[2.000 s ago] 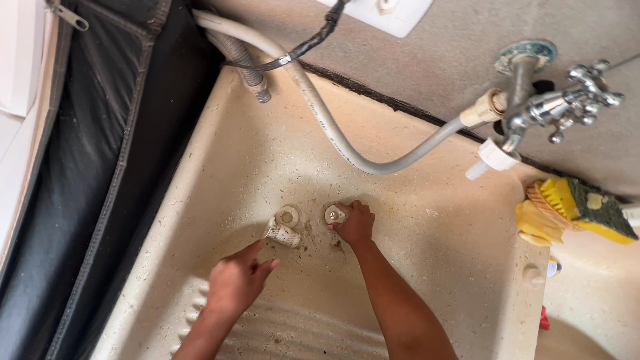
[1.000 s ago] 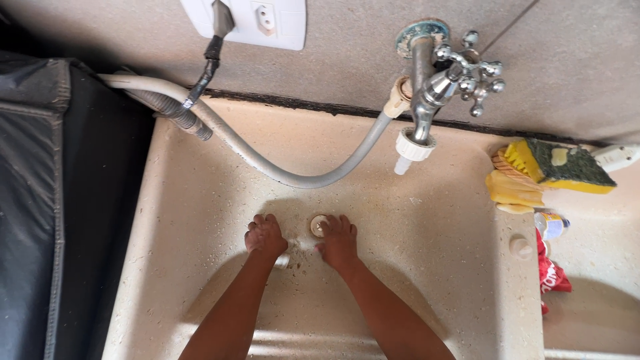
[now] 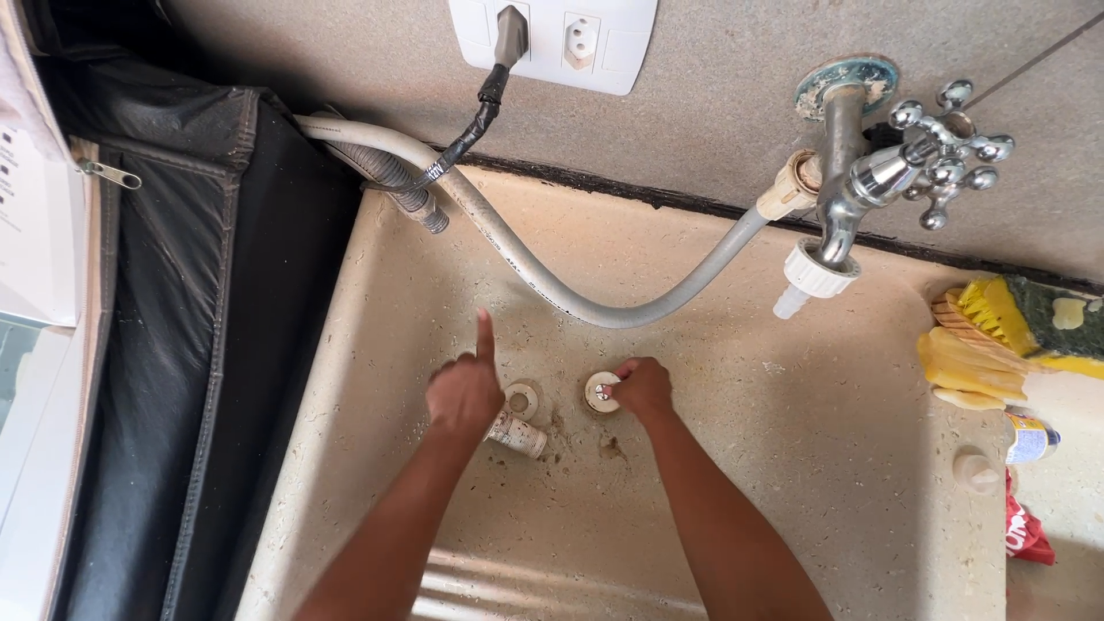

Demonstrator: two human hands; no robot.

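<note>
In the beige laundry sink (image 3: 759, 483), my right hand (image 3: 645, 388) grips the middle of a round white drain fitting (image 3: 601, 393) between thumb and fingers. My left hand (image 3: 466, 388) is to the left, its index finger extended toward the wall and the other fingers curled. Beside it lie a white plastic ring (image 3: 521, 400) and a threaded white plastic pipe piece (image 3: 519, 435), partly behind the hand. Whether the left hand touches the pipe piece cannot be told. Brown grime spots the sink between the parts.
A grey hose (image 3: 604, 316) loops from the chrome faucet (image 3: 849, 185) across the sink's back. A corrugated hose (image 3: 405, 194) and black power cord (image 3: 470, 129) hang at the left, by a black cover (image 3: 285, 302). A scrub brush (image 3: 992, 323) and sponge (image 3: 1056, 319) rest on the right edge.
My left hand now has its index finger extended, away from the fingers-down pose of a second ago. My right hand remains at the drain fitting. The view has shifted.
</note>
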